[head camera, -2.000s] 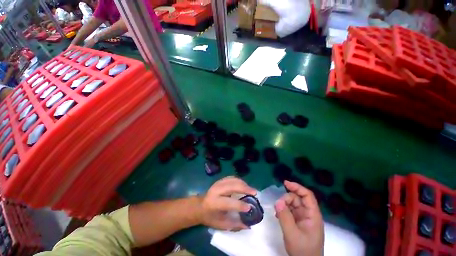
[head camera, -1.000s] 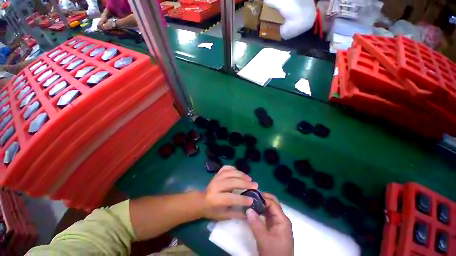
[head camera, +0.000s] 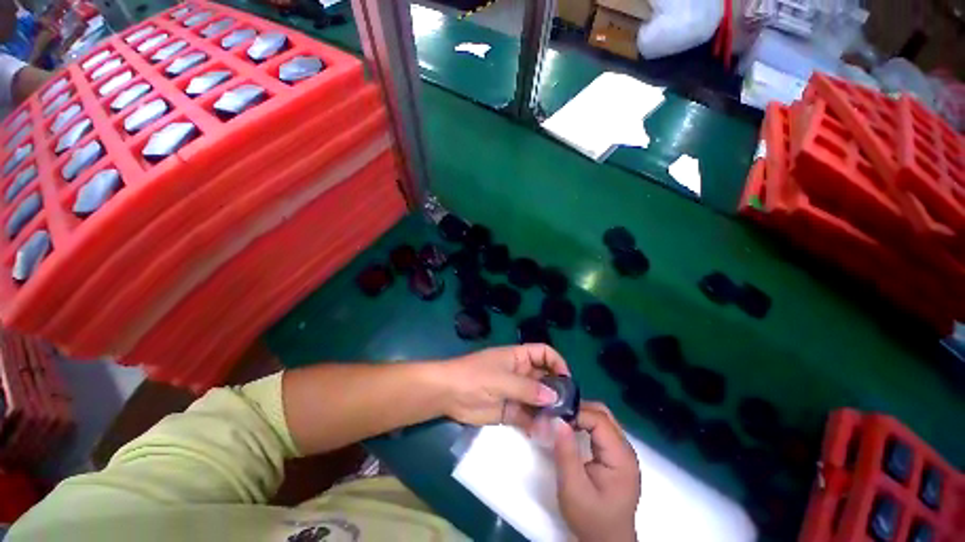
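Note:
A black rounded device unit (head camera: 563, 396) is held between both hands, a little above the white sheet (head camera: 503, 479). My left hand (head camera: 492, 383) grips it from the left with thumb and fingers. My right hand (head camera: 600, 466) has its fingertips at the unit's lower right edge. Whether a clear film is pinched there is too small to tell. Many loose black units (head camera: 503, 300) lie on the green bench (head camera: 370, 339) beyond my hands.
A tall red tray stack (head camera: 243, 201) with grey units stands at left. A red parts tray (head camera: 843, 476) is at lower right. Crooked red trays (head camera: 836, 212) are piled at far right. Metal uprights (head camera: 392, 95) and torn white paper (head camera: 605, 114) are across the bench.
My right hand, apart from the unit two seconds ago, has come to it and stays there. The view has shifted, so the bench and trays sit differently in the picture.

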